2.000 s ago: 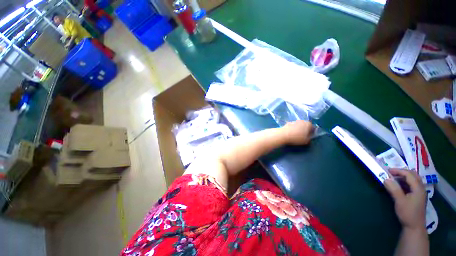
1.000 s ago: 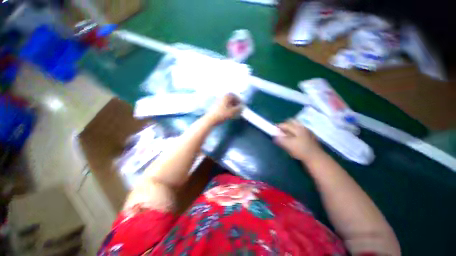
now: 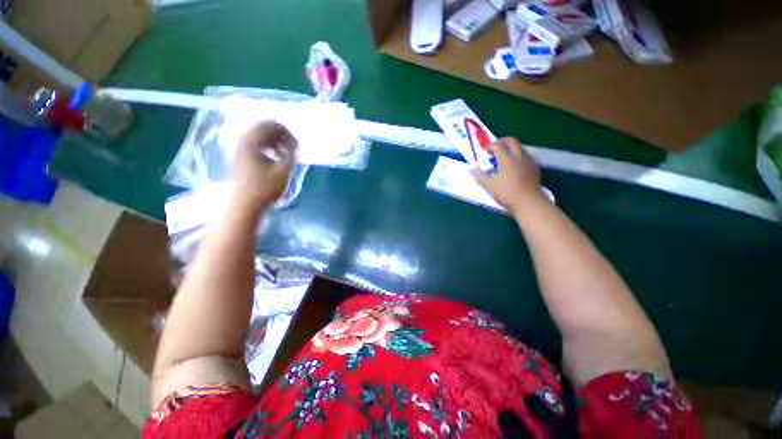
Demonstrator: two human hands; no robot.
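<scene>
My right hand (image 3: pixel 513 177) grips the lower end of a white hang-tab box (image 3: pixel 464 131) with a red product picture, on the green bench. A second white box (image 3: pixel 460 183) lies partly under that hand. My left hand (image 3: pixel 267 161) is over the pile of clear plastic bags (image 3: pixel 321 135), which glares bright white. The left hand is blurred, and whether it holds a bag cannot be told. A white box (image 3: pixel 190 211) lies at the pile's near left edge, partly hidden by the left forearm.
Bagged boxes (image 3: pixel 280 302) lie in an open carton (image 3: pixel 129 287) below the bench edge. A supply carton (image 3: pixel 549 99) with loose boxes is at the back right. A pink and white item (image 3: pixel 327 72) is beyond the bags. A clear bottle (image 3: pixel 109 115) stands far left. A white strip (image 3: pixel 619 169) crosses the bench.
The slim box seen between both hands one second ago is gone from there. My right hand has moved onto the box with the red picture. My left hand is now over the bag pile.
</scene>
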